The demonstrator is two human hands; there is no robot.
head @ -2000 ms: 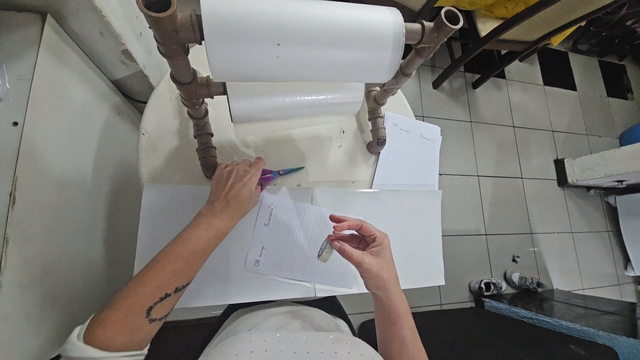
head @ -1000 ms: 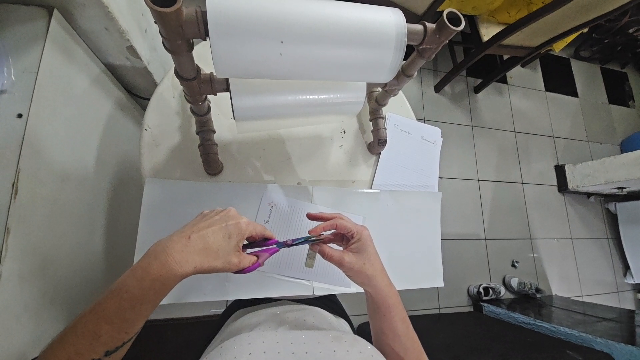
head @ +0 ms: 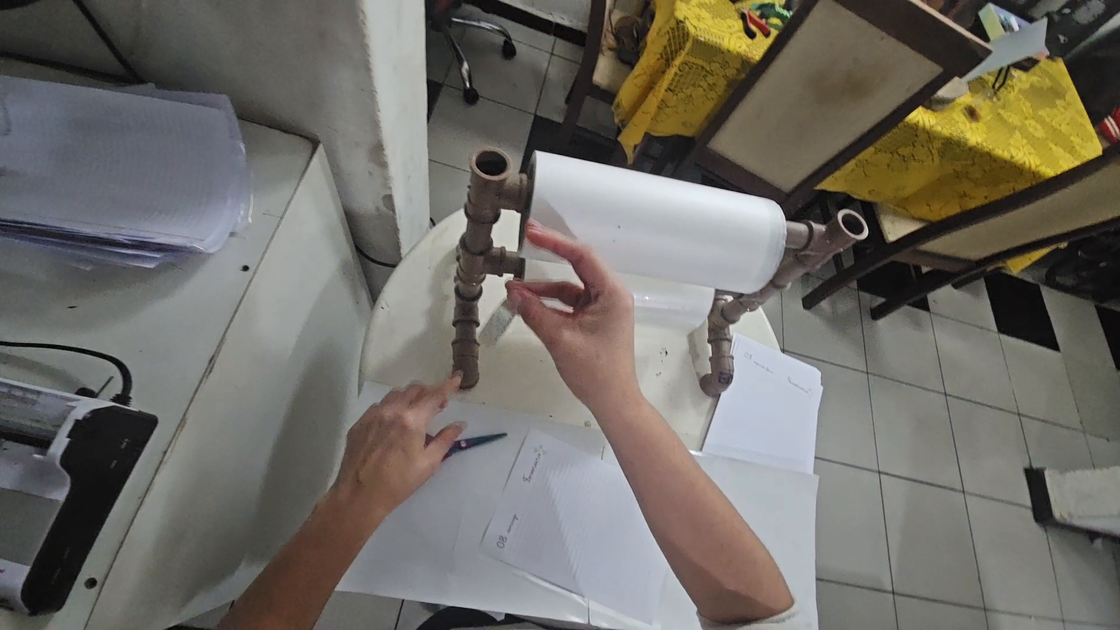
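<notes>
My left hand (head: 398, 437) rests at the table's left side, over the handles of a pair of scissors (head: 475, 444); whether its fingers grip them is hard to tell. My right hand (head: 582, 319) is raised in front of a large white roll (head: 656, 219) on a brown pipe stand (head: 470, 289). Between its thumb and a finger it pinches a small strip of clear tape (head: 500, 321). A second roll (head: 674, 304) sits lower on the stand, partly behind this hand. Below lie a lined sheet with handwriting (head: 547, 507) and large white sheets (head: 420, 534).
More handwritten sheets (head: 770, 402) lie at the round white table's (head: 402, 324) right side. At left, a white cabinet top (head: 201, 289) holds a paper stack (head: 122, 166) and a black-and-white machine (head: 79, 499). Chairs (head: 822, 96) and yellow-covered tables (head: 1024, 131) stand behind.
My right hand has risen from the lined sheet to the upper roll. The scissors, between both hands a second ago, are now down by my left hand. The view has shifted.
</notes>
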